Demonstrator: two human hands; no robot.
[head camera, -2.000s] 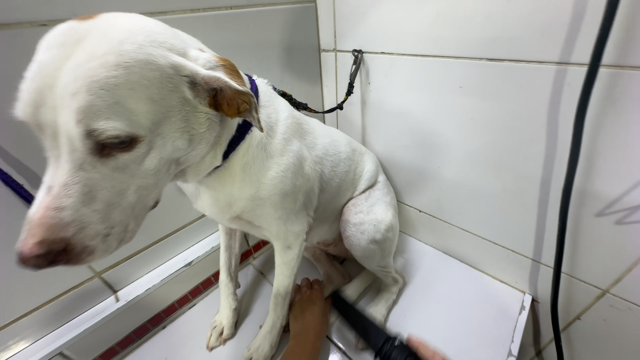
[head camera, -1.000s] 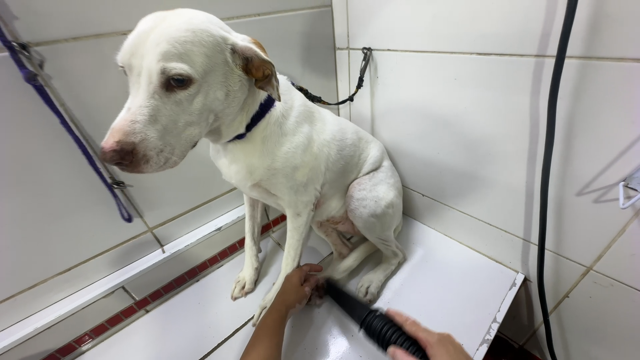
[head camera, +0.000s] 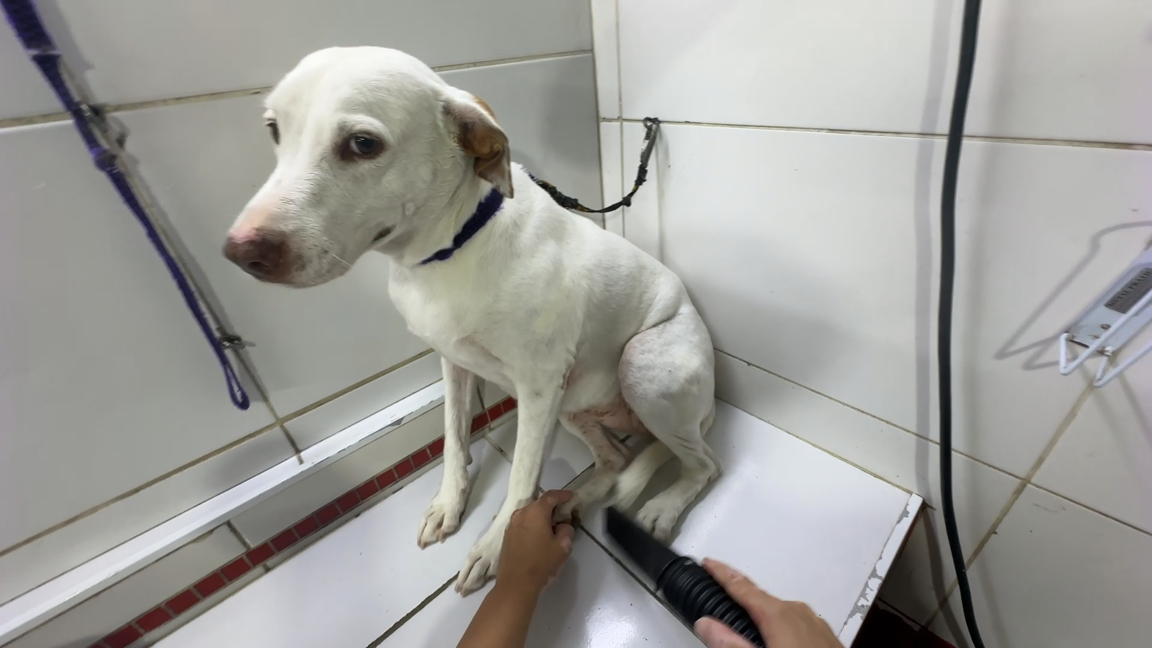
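A white dog (head camera: 558, 270) with brown-tinged ears sits on a white tiled platform, its head turned left. Around its neck is a dark purple collar (head camera: 465, 229). My left hand (head camera: 537, 540) is at the dog's lower legs, its fingers closed on a hind paw beside the front leg; the paw is mostly hidden. In my right hand (head camera: 765, 612) is a black ribbed dryer hose (head camera: 706, 594) with a flat nozzle (head camera: 634, 544), which points up and left toward the hind paws, close to my left fingers.
A dark tether (head camera: 621, 202) runs from behind the dog's neck to a wall hook in the corner. On the left wall hangs a purple leash (head camera: 162, 234). A black cable (head camera: 949, 270) hangs at right, near a white wire holder (head camera: 1111, 310). The platform's chipped edge (head camera: 886, 567) is at lower right.
The nozzle has shifted slightly beside the hind paws, still in my right hand. Since the earliest frame, the dog's head has lifted away from the camera. The view has shifted.
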